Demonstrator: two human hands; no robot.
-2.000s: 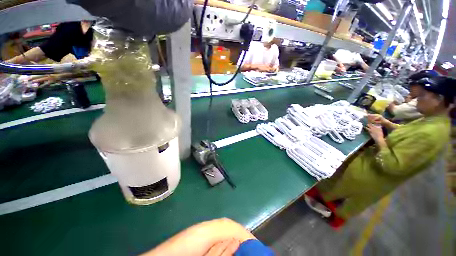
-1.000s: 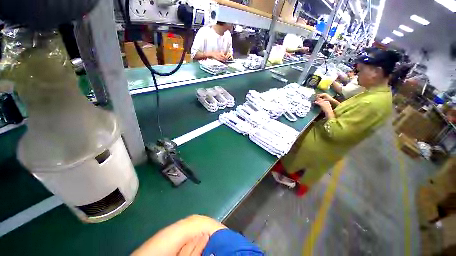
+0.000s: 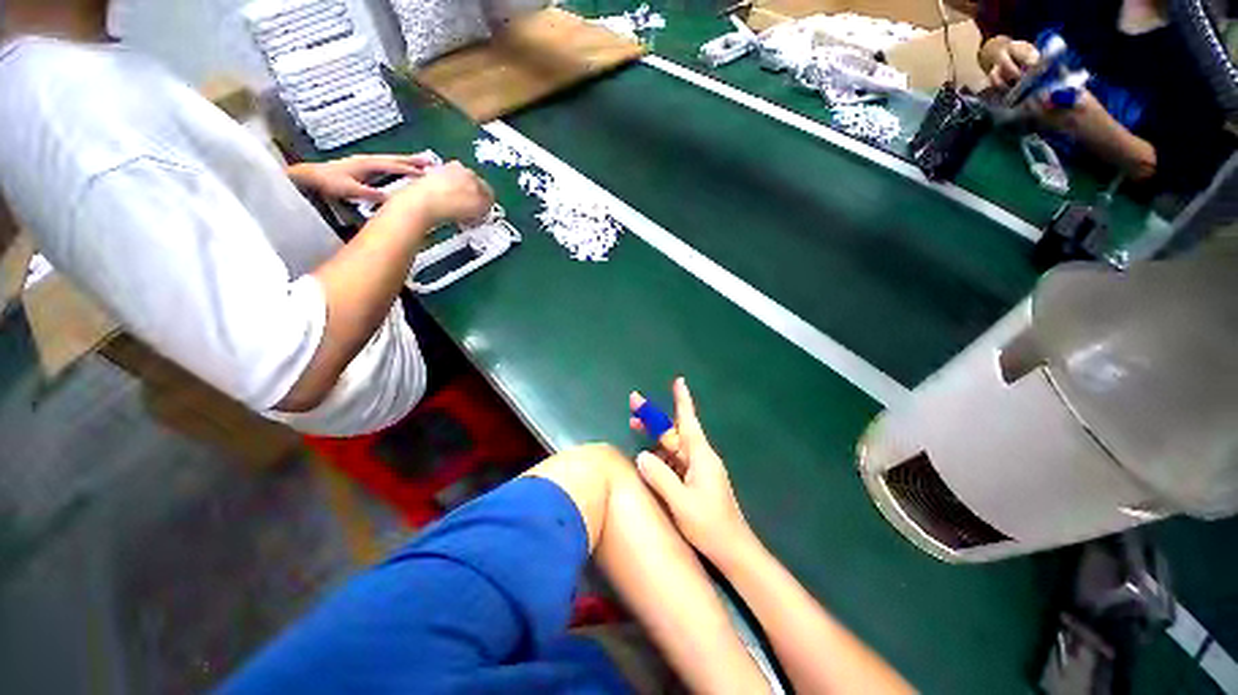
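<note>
My right hand [image 3: 690,478] is over the front edge of the green bench [image 3: 611,367], beside my bent left elbow. Its fingers are apart and it holds nothing; a blue cover [image 3: 653,418] is on one finger. My left forearm runs down out of the bottom of the picture, so my left hand is not visible. The white fume extractor hood [image 3: 1005,421] hangs at the right, with its dark slot low on the side. A dark stand [image 3: 1107,611] is partly visible below the hood; no iron can be made out clearly.
At left, a person in a white shirt [image 3: 177,258] works on a white housing [image 3: 466,258] beside small white parts [image 3: 581,224]. Stacked white housings [image 3: 326,82] and cardboard [image 3: 530,68] lie beyond. Across the bench, another person's hands [image 3: 1052,88] hold something white. A red stool [image 3: 435,455] is below.
The view has swung far left, so the hood has shifted to the right side and the neighbour in white has appeared. My right hand with the blue finger cover has come into view.
</note>
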